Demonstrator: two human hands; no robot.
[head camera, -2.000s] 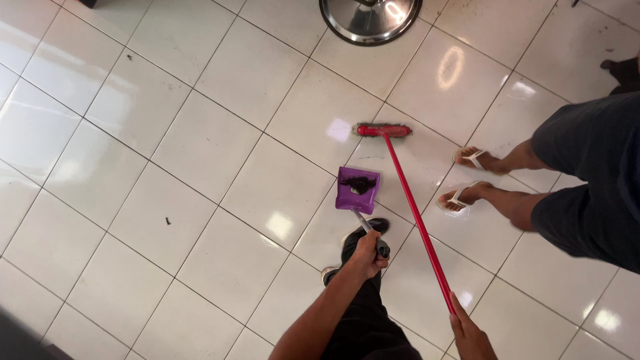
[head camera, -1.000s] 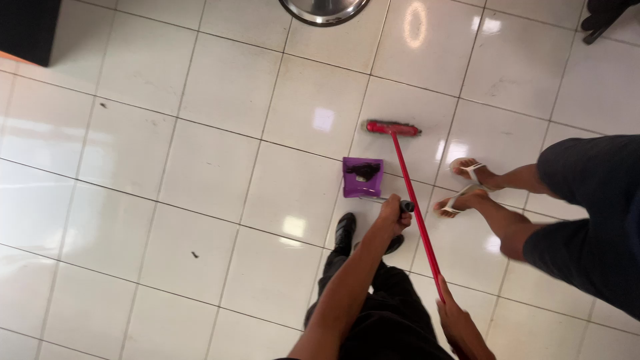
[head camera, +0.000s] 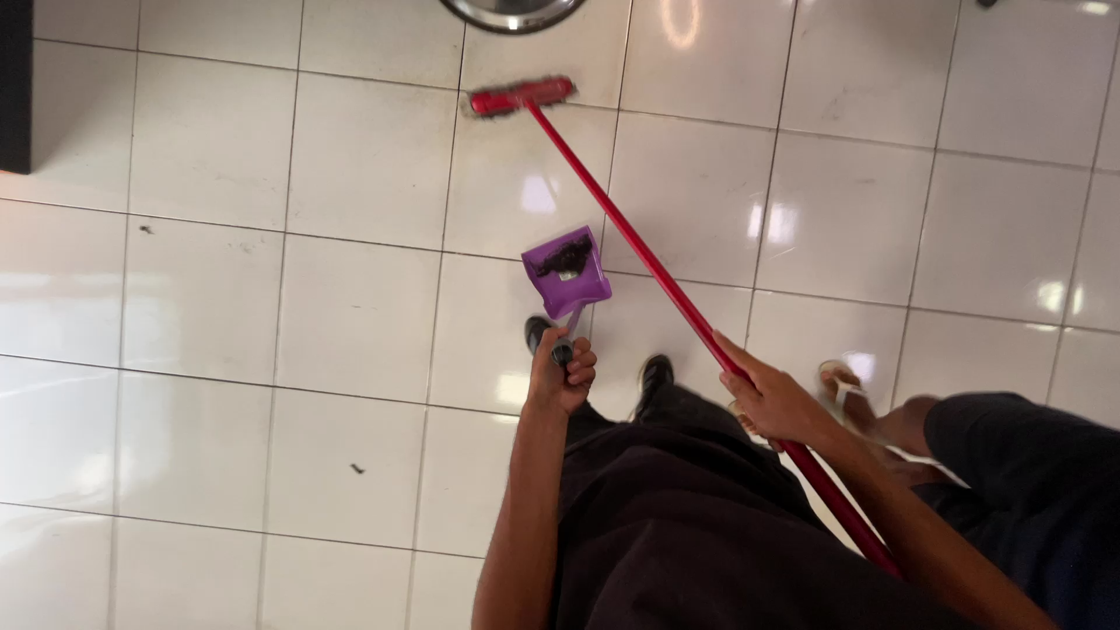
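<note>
My left hand (head camera: 563, 367) is closed around the grip of a purple dustpan (head camera: 573, 284), whose pan lies just beyond my shoes. A clump of dark hair (head camera: 567, 255) and a small pale piece lie in the pan. In my right hand (head camera: 770, 398) is the red pole of a push broom. The broom's red head (head camera: 522, 94), with dark fluff around its edges, rests on the tiles farther out than the dustpan, left of the pole.
A round chrome base (head camera: 514, 10) stands at the top edge. Another person's sandalled foot (head camera: 844, 385) is at the right, close to my right arm. Small dark tufts (head camera: 357, 469) lie on the tiles at the left. A black object (head camera: 15, 87) fills the upper left edge.
The broom head has moved away from the dustpan, outward and to the left. The view has shifted. The hair was in the pan in both earlier frames.
</note>
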